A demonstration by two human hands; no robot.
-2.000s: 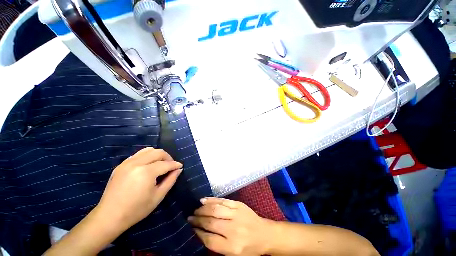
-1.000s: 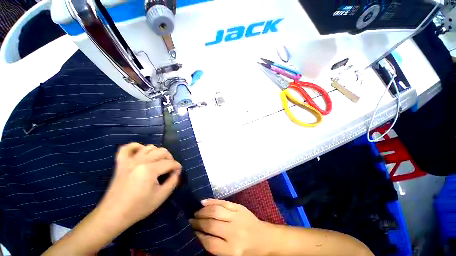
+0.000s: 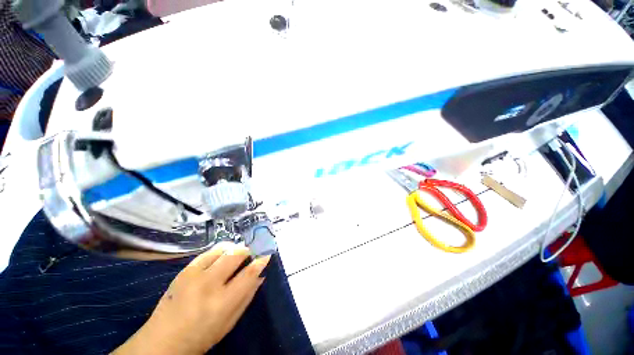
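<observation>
Dark pinstripe fabric (image 3: pixel 76 298) lies on the left of the white machine table, its edge running from the needle area down to the bottom. My left hand (image 3: pixel 208 295) rests on the fabric with its fingertips at the presser foot area, beside a grey-blue piece (image 3: pixel 260 237). The fingers are bent close together; whether they pinch the fabric is hidden. The needle and foot are mostly hidden by the machine head and fingers. My right hand is out of the picture.
The white sewing machine head (image 3: pixel 292 76) crosses the top, with a black control panel (image 3: pixel 542 104). Scissors with red and yellow handles (image 3: pixel 445 215), a tan strip (image 3: pixel 503 191) and a white cable (image 3: pixel 575 222) lie at the right. A red object and blue bins show below.
The view has tilted up and shows more of the machine head. My left hand has moved up the fabric to the foot area. My right hand has left the picture.
</observation>
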